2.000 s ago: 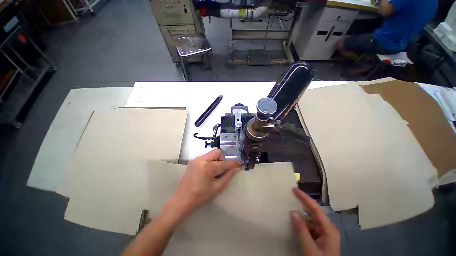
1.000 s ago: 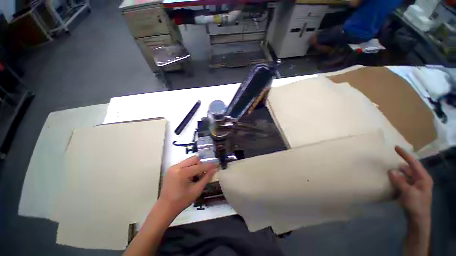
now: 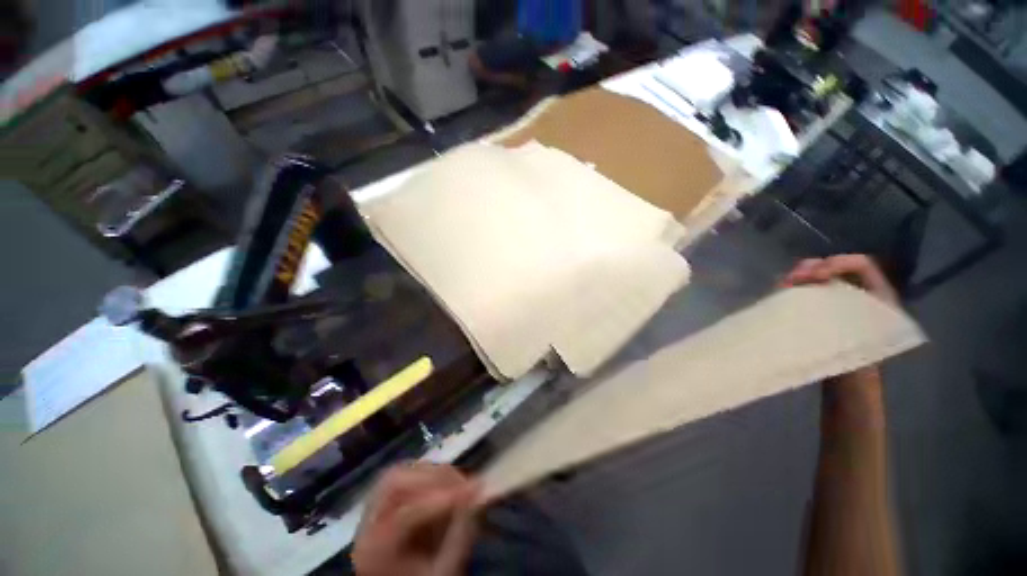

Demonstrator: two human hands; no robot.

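A beige panel hangs in the air in front of the table, stretched between my two hands and seen at a slant. My left hand, blurred, grips its near left end at the bottom of the view. My right hand holds its far right end, with the fingers partly behind the panel. The black skiving machine stands at the left, its silver knob on top. A yellow strip lies uncovered on the machine bed.
A stack of beige panels lies right of the machine, over a brown panel. Another beige stack is at the lower left, by a pale sheet. A metal stool, benches and part of a person in blue are beyond.
The view has turned right. The beige panel has left the machine's foot and is lifted toward the right, held at both ends. The yellow strip is now fully exposed.
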